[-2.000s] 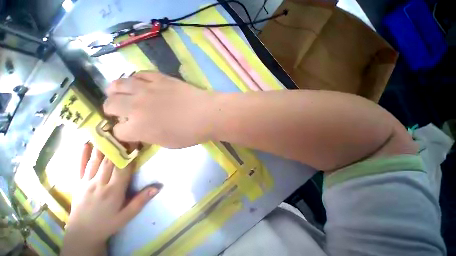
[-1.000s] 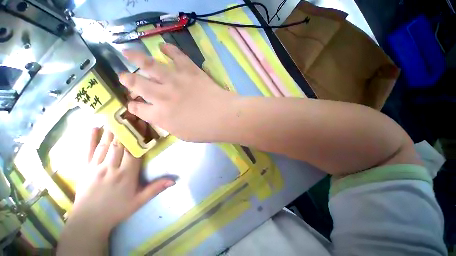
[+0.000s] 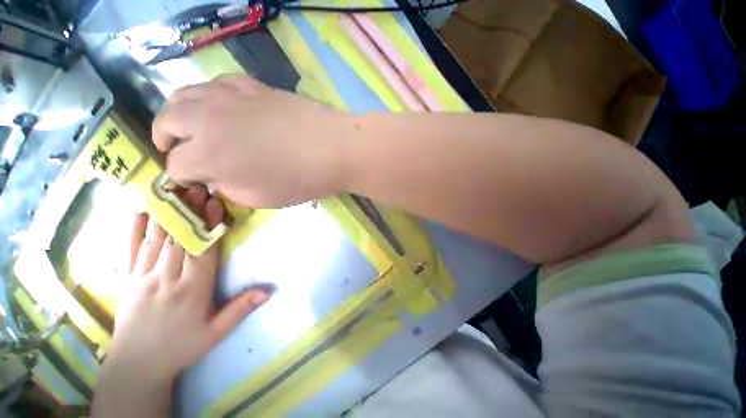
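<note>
The yellow clamp plate (image 3: 135, 184), with black handwriting and a C-shaped slot, lies at the left over the pale template plate (image 3: 319, 269) with yellow tape. My left hand (image 3: 172, 294) lies flat on the template, thumb spread, with its fingertips at the clamp plate's lower edge. My right hand (image 3: 245, 147) is bent over the slot's right side, its fingers curled down; some fingers show through the slot. Whether it holds anything there is hidden.
Red-and-black handled snips (image 3: 225, 33) lie at the top with a dark cord. A brown bag piece (image 3: 556, 65) lies at upper right, and a blue bin (image 3: 691, 57) stands beyond it. The metal machine head (image 3: 41, 139) is at the left.
My right hand was spread open a second ago and has curled in at the clamp plate's slot. The whole view has shifted slightly. My left hand stays flat on the template.
</note>
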